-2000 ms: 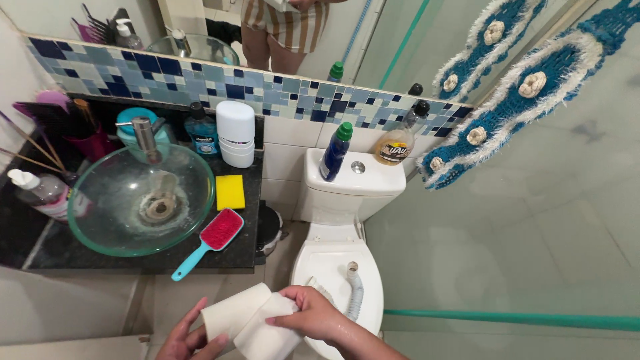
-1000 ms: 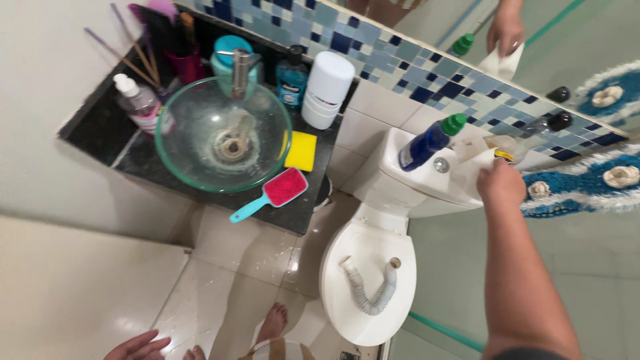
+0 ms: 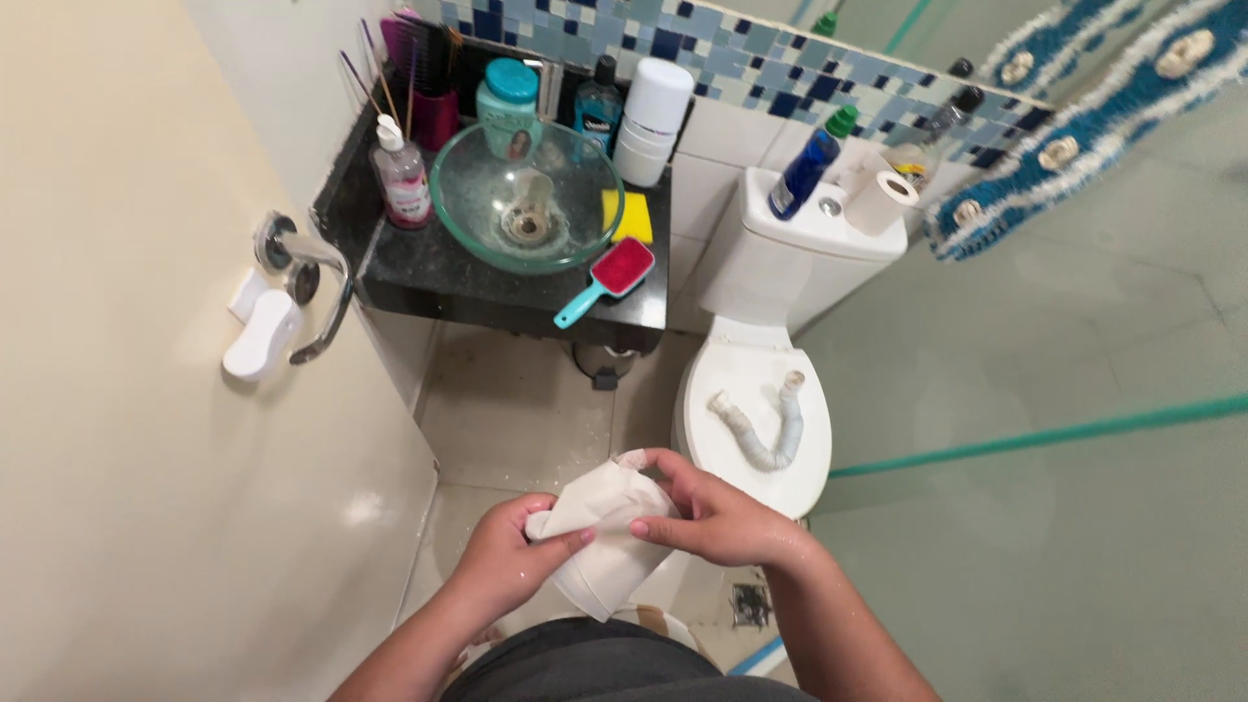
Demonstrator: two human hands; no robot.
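Observation:
My left hand [image 3: 517,556] and my right hand [image 3: 717,512] hold a folded wad of white toilet paper [image 3: 609,541] between them, low in the middle of the view. Both thumbs press on its upper face. A toilet paper roll [image 3: 880,202] stands on the toilet tank [image 3: 780,226], beside a dark blue bottle with a green cap [image 3: 812,164] and in front of a clear bottle with a black cap [image 3: 926,146]. Beyond my right hand, a grey corrugated drain hose [image 3: 765,444] lies bent in a U on the closed toilet lid [image 3: 712,375].
A glass basin [image 3: 526,200] sits on the black stone counter [image 3: 429,283] with a pump bottle [image 3: 402,180], jars, a yellow sponge [image 3: 629,214] and a red-and-turquoise hairbrush [image 3: 622,268]. The door [image 3: 195,487] with its metal handle [image 3: 336,292] is at left; a glass shower panel [image 3: 1024,390] at right.
My right hand has come back from the toilet tank to my left hand, and both now hold the paper. The roll stands upright on the tank. The view has shifted and turned.

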